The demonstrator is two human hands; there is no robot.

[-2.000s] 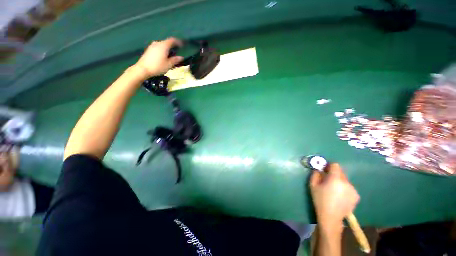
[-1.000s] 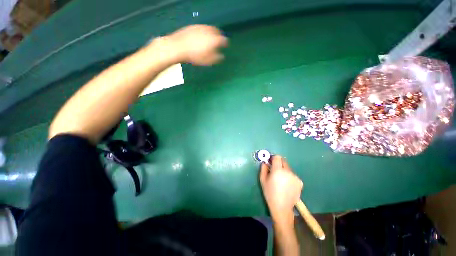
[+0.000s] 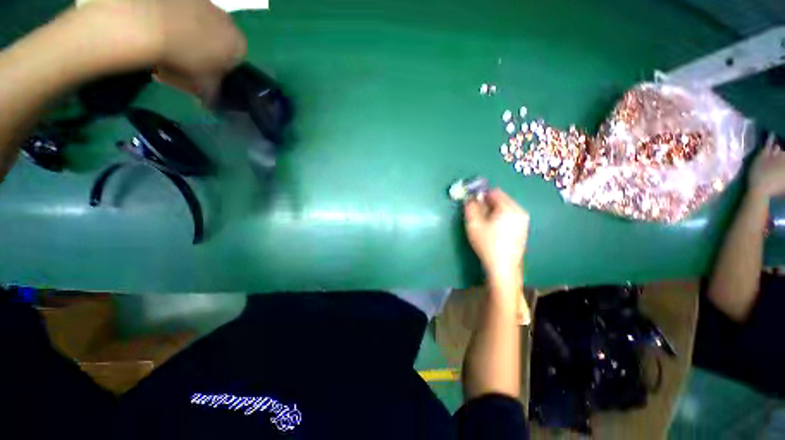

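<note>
My left hand is blurred at the upper left, closed on a black headphone assembly that hangs to its right over the green belt. More black headphone assemblies lie under and left of it, one with a thin C-shaped arm. My right hand is closed on a small mallet, its grey and whitish head showing above my fingers near the belt. Loose small metal caps are scattered to the right of the mallet, running into an open clear plastic bag of copper-pink caps.
A metal bracket is behind the bag. Another person's arm reaches in at the right edge. An open carton of glossy black parts stands beside the front belt edge. A white paper slip is at the top left.
My left hand was empty in reach over the belt; it is now closed on a black assembly further left. My right hand still holds the mallet. The other person's arm has come into view.
</note>
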